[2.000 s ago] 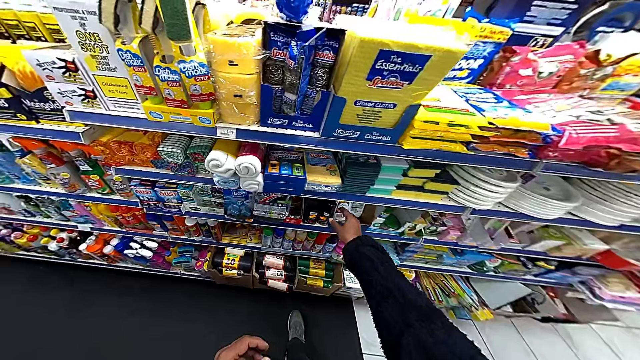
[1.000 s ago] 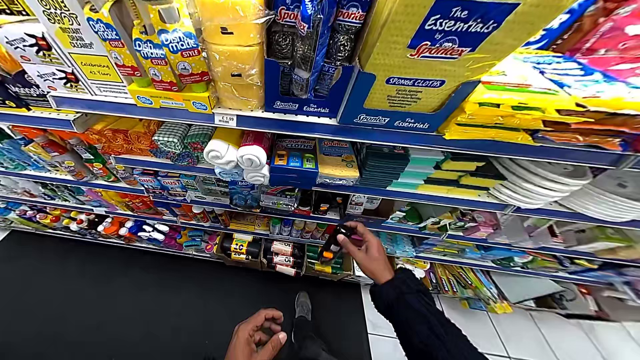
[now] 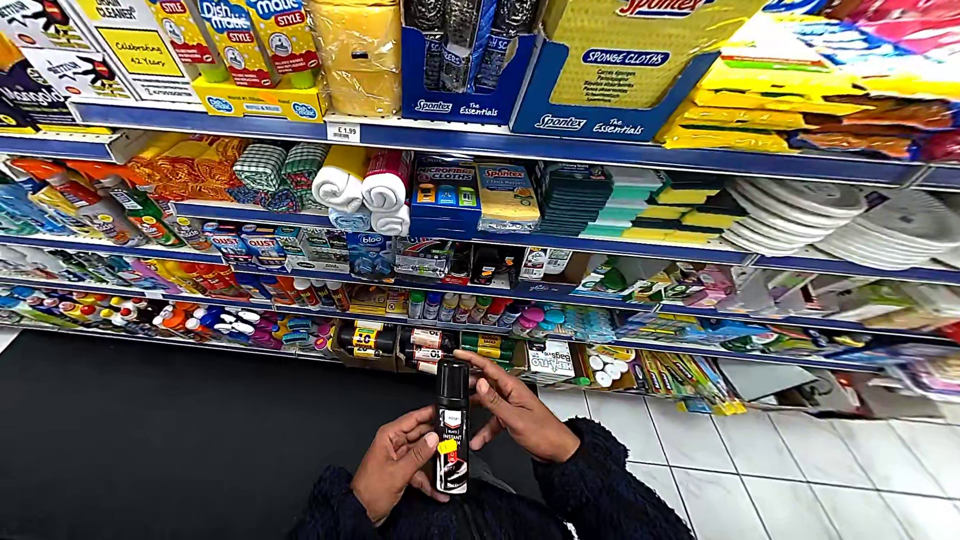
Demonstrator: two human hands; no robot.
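A black capped bottle [image 3: 452, 427] with a yellow price sticker stands upright between my hands, its label towards the camera. My left hand [image 3: 395, 459] grips its lower left side, thumb at the sticker. At the cap's right side is my right hand [image 3: 521, 409], its fingers spread and partly behind the bottle; whether they touch it is not plain. Beyond the hands, rolls of bags [image 3: 427, 346] lie in boxes on the bottom shelf. Higher up, dark items [image 3: 491, 264] stand beside white-labelled packs [image 3: 541, 262].
Shop shelves span the view, with sponge cloths [image 3: 630, 64], rolled towels [image 3: 341, 184], stacked white plates [image 3: 795, 210] and spray bottles [image 3: 97, 206]. A blue shelf edge [image 3: 465, 139] runs across. Below are a black floor mat [image 3: 187, 435] and pale floor tiles [image 3: 720, 480].
My right hand has come back from the shelf with the black bottle. My left hand, which was empty one second ago, has closed on the bottle.
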